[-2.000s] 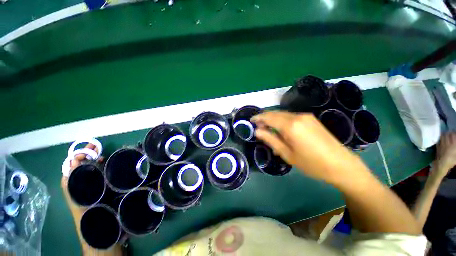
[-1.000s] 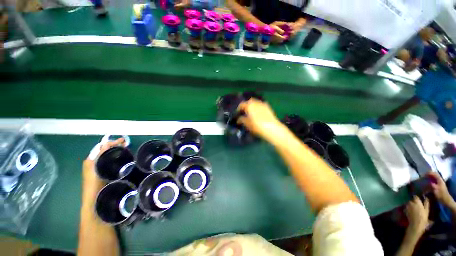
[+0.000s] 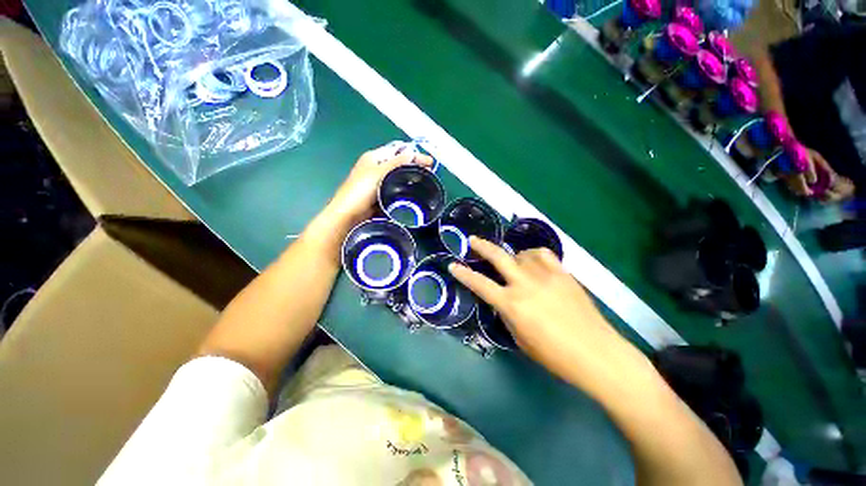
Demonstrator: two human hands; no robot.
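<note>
A cluster of black plastic housings (image 3: 400, 197) stands open end up on the green bench top. White rings (image 3: 379, 266) show inside several of them; the right-hand housings are partly hidden by my right hand. My left hand (image 3: 372, 180) is at the cluster's upper left side, its fingers closed around white rings (image 3: 410, 149), partly hidden behind a housing. My right hand (image 3: 517, 285) lies over the right part of the cluster, two fingers spread at the housing rims. Its other fingertips are hidden, so its grip cannot be told.
A clear bag of white rings (image 3: 228, 104) lies at upper left, above an open carton (image 3: 85, 313). More black housings (image 3: 712, 256) stand on the belt at right, others (image 3: 707, 380) by the white strip (image 3: 380, 100). Pink-topped parts (image 3: 707, 62) and a person's hand (image 3: 821, 180) are beyond.
The view has turned left, bringing in the carton and more of the bag. My right hand has come back from the housings on the belt to the cluster beside my left hand.
</note>
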